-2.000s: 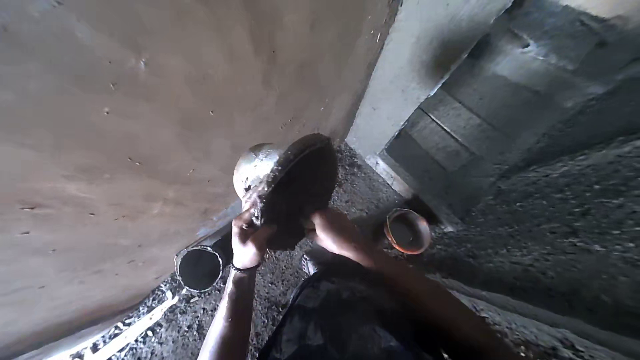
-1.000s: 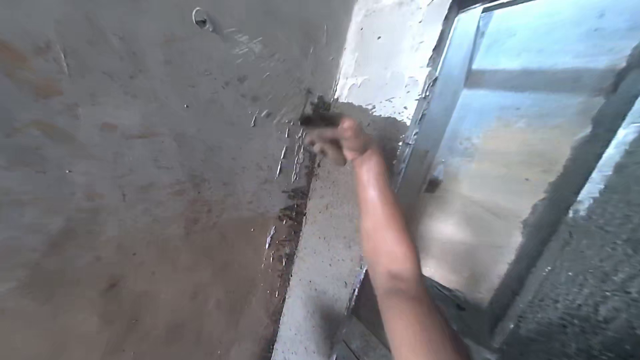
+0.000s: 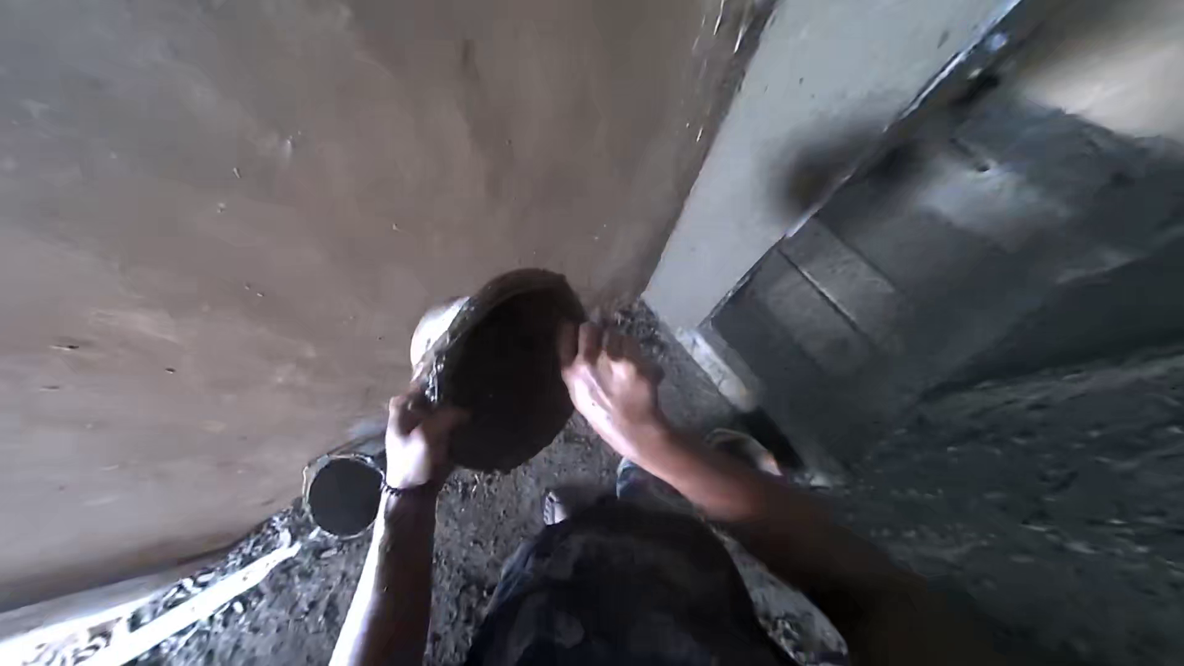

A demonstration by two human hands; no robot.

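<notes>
A round, dark bowl-like container [image 3: 509,379] is tilted in front of me, its inner side facing my view. My left hand [image 3: 418,439] grips its left edge, the thumb over the rim. At its right edge is my right hand [image 3: 610,375], fingers curled at the rim; whether it holds a lump of mortar or anything else is blurred. Behind the container's upper left side a pale rounded surface [image 3: 435,331] shows, partly hidden.
A plastered wall [image 3: 277,231] fills the left. Beside my left forearm a dark round bucket or pipe end [image 3: 343,495] stands at the wall's foot. Another round container [image 3: 740,449] lies partly behind my right forearm. A pale strip [image 3: 203,606] rests on the rubble floor; a door or panel [image 3: 832,296] is at right.
One second ago a hand was up at the wall corner beside the frame; now both hands are low at the container. The view has swung down.
</notes>
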